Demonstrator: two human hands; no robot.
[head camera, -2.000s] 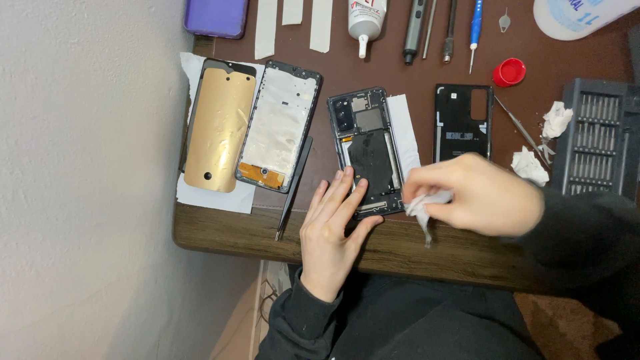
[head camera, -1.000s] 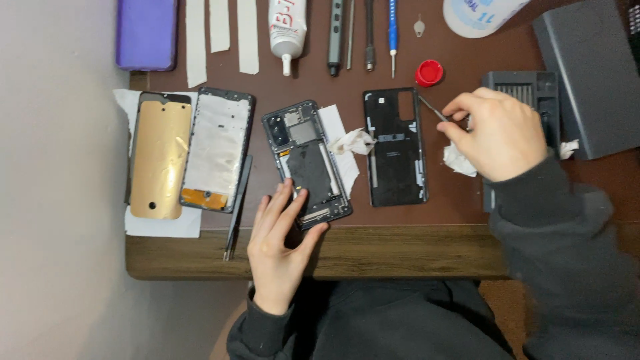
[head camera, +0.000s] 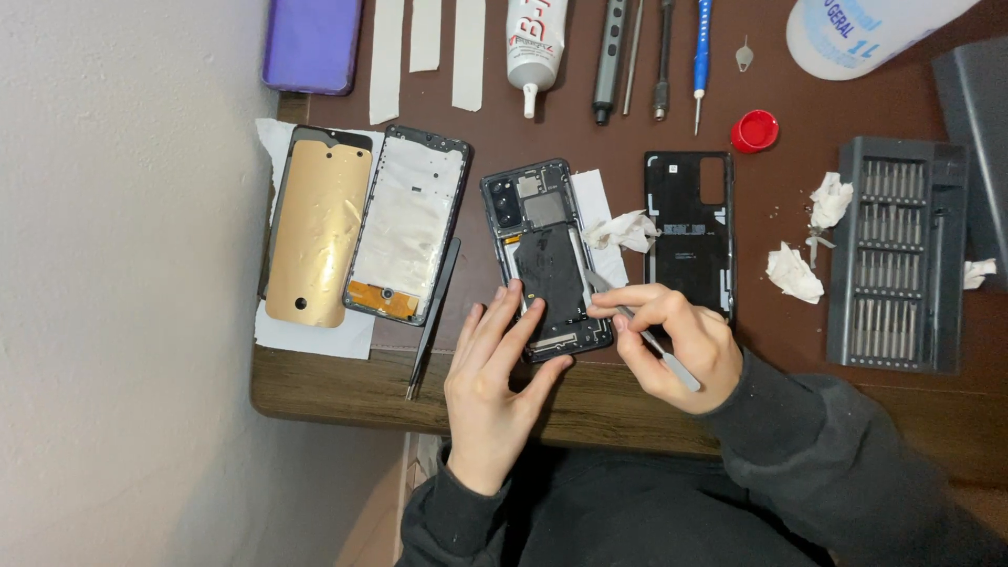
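Observation:
An opened smartphone (head camera: 549, 272), its battery and inner parts showing, lies slightly tilted on the brown mat. The fingers of my left hand (head camera: 498, 378) are spread over its lower left part and rest on it. My right hand (head camera: 677, 339) grips a thin metal spudger (head camera: 679, 372), whose flat tip is at the phone's right edge beside the battery. Right of the phone, a crumpled tissue (head camera: 624, 231) lies partly over a white paper strip (head camera: 600, 197). The black phone back cover (head camera: 688, 220) is beyond, its lower end partly behind my right hand.
At left lie a gold-backed phone screen (head camera: 319, 236), a phone frame (head camera: 408, 224) and black tweezers (head camera: 433, 323). A glue tube (head camera: 537, 47), a blue screwdriver (head camera: 701, 55) and a red cap (head camera: 754, 131) lie farther back. A bit case (head camera: 898, 256) and a plastic bottle (head camera: 858, 31) stand right.
My right hand first held the tissue at the phone, then was at the spudger right of the back cover. Now it holds the spudger against the phone, and the tissue lies between phone and cover.

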